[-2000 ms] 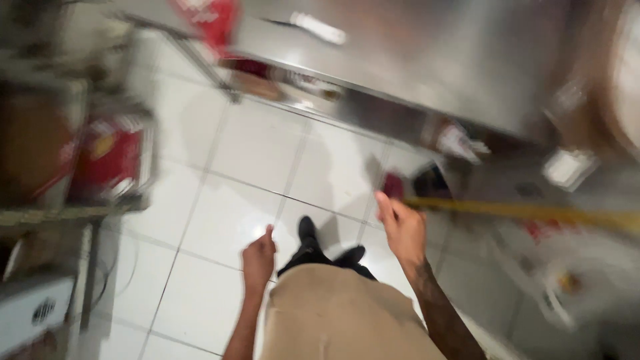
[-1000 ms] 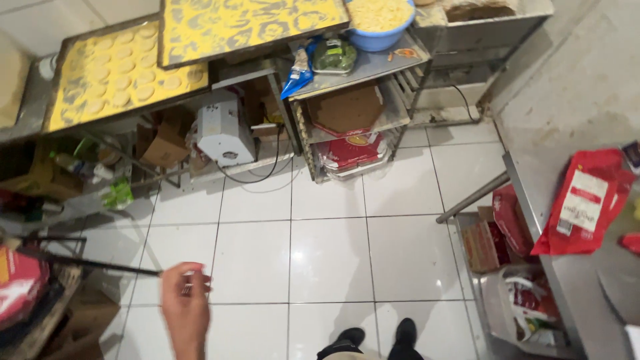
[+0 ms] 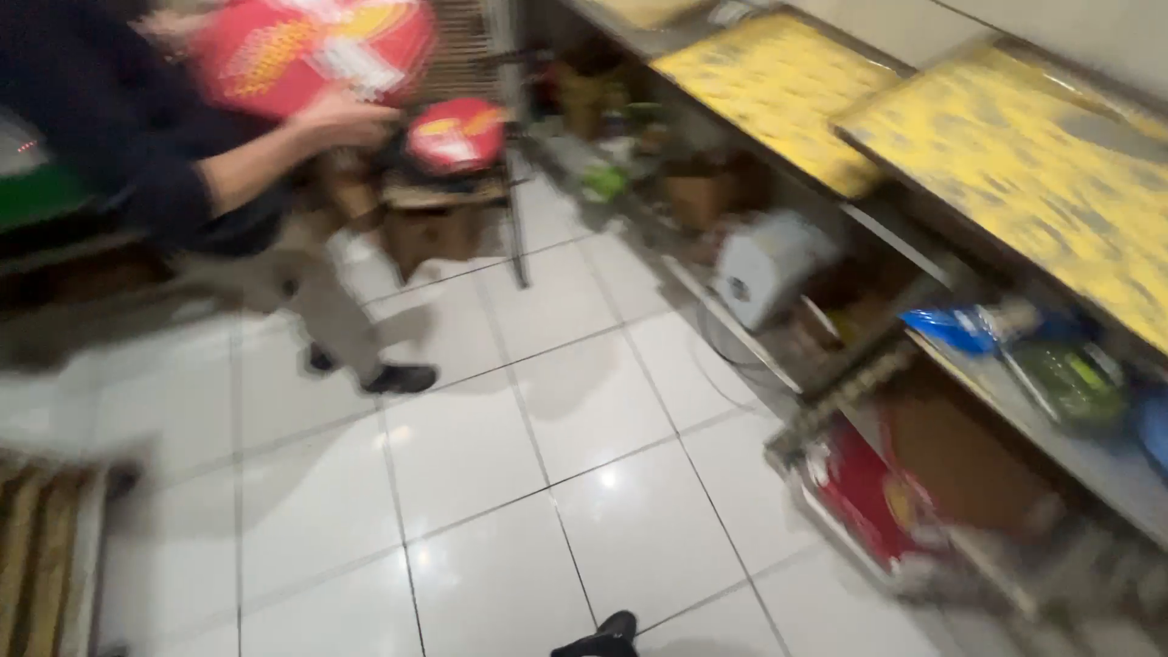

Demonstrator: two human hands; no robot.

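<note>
Neither my left hand nor my right hand is in the head view now; only my dark shoe (image 3: 619,628) shows at the bottom edge. At the upper left a co-worker in a dark top holds a red printed box (image 3: 315,55) with both hands. Behind it, a second red box (image 3: 456,135) lies on a stand. On the right, two trays, one farther back (image 3: 776,91) and one nearer (image 3: 1031,173), carry a yellow layer on a counter. The picture is blurred by motion.
A white appliance (image 3: 771,265) stands below the counter with a cable on the tiled floor (image 3: 474,456). A metal rack (image 3: 1031,447) at the right bears a green pack (image 3: 1068,379) and a blue bag (image 3: 954,328). At the lower left is a slatted wooden thing (image 3: 46,547).
The view has swung strongly to the left, bringing the co-worker with the red box into sight. One hand of mine seen a second ago near the bottom is out of view.
</note>
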